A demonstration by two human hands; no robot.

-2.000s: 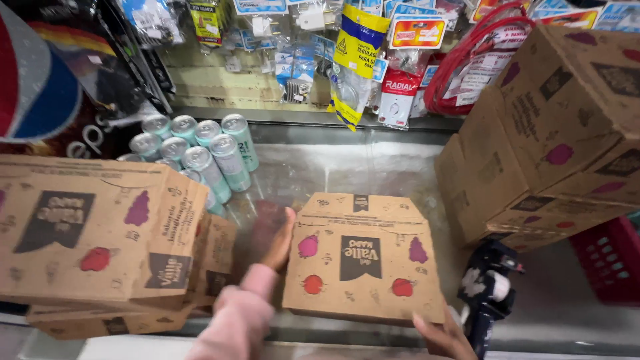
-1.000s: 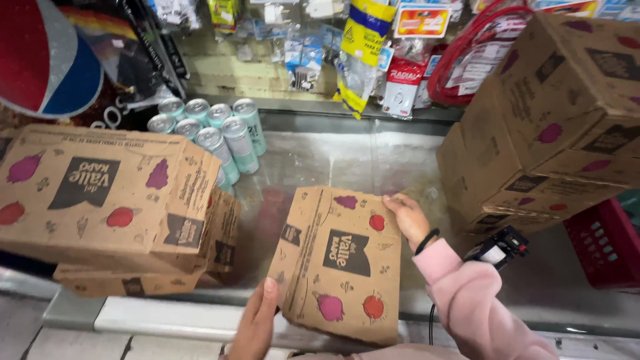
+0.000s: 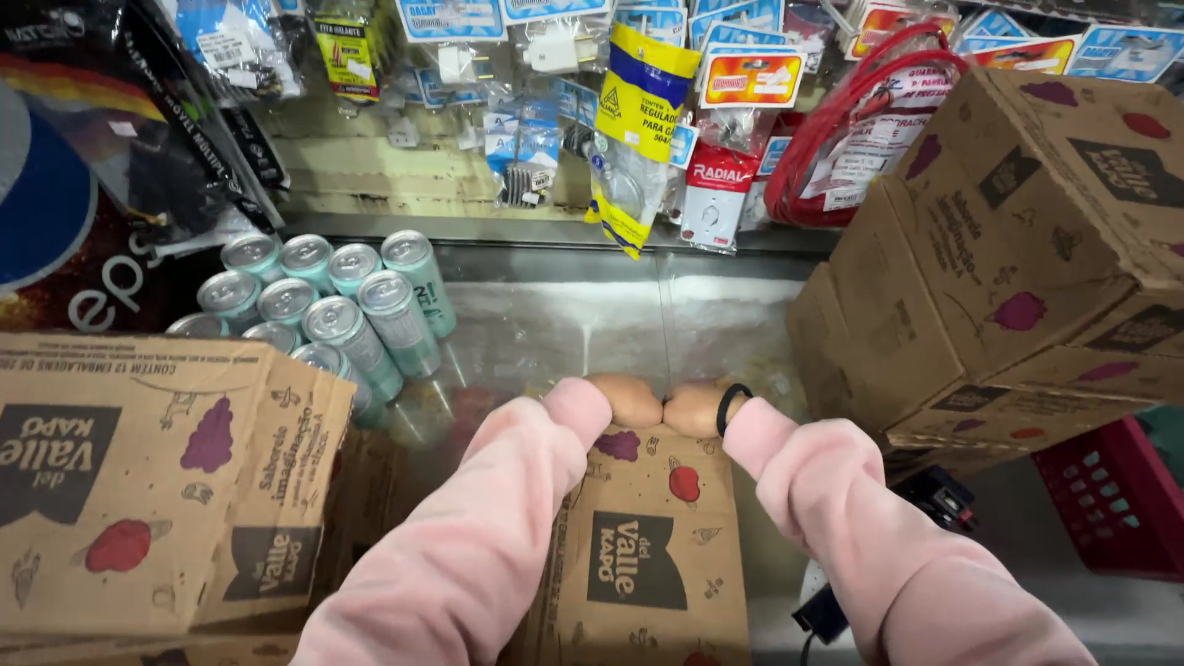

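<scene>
In front of me a printed cardboard drink carton (image 3: 647,527) lies on the glass-topped counter (image 3: 592,324), its long side running away from me. Both hands meet at its far edge, knuckles nearly touching. My left hand (image 3: 624,398), in a pink sleeve, bends over that edge. Beside it my right hand (image 3: 694,409), with a black band at the wrist, bends over the same edge. The fingers of both hands are hidden beyond the carton's far end, so their grip does not show.
Similar cartons (image 3: 157,490) are stacked at the left, and a taller carton stack (image 3: 999,277) stands at the right. Silver-topped cans (image 3: 361,324) stand behind the left stack. A red plastic basket (image 3: 1110,499) is at the far right. Packaged hardware (image 3: 638,129) hangs along the back.
The carton has turned from slanted to nearly straight away from me. My left hand has moved from its near left side to the far edge; my right hand has shifted along that edge toward it.
</scene>
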